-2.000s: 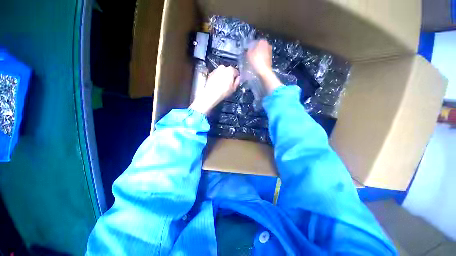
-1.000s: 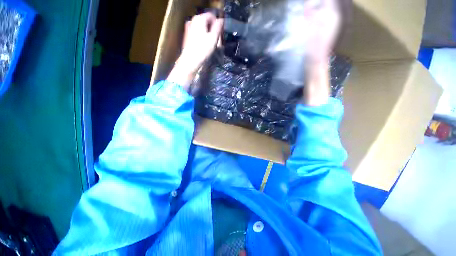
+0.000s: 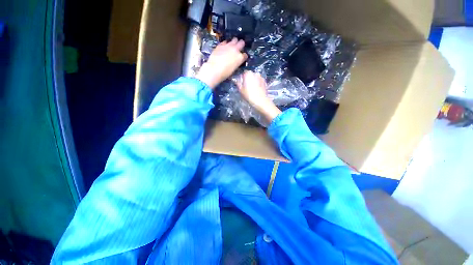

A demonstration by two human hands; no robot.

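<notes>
An open brown carton (image 3: 244, 143) holds black plastic housings (image 3: 306, 61) and crumpled clear plastic film (image 3: 290, 93). My left hand (image 3: 224, 61) is inside the carton at its left part, with its fingers bent at a black housing (image 3: 237, 25); whether it grips it is hidden. My right hand (image 3: 254, 89) is to its right and slightly nearer to me, with its fingers closed on the clear film. The parts under both hands are partly covered by film.
The green bench surface (image 3: 26, 129) runs along the left, with a dark gap beside the carton. The carton's right flap (image 3: 409, 108) is folded outward. A red item (image 3: 454, 112) lies on a white surface at the far right. Brown cardboard (image 3: 415, 233) lies at the lower right.
My right hand has come back down and left from the carton's upper right, where it was blurred with film. My left hand has moved right and nearer to me. The view has shifted.
</notes>
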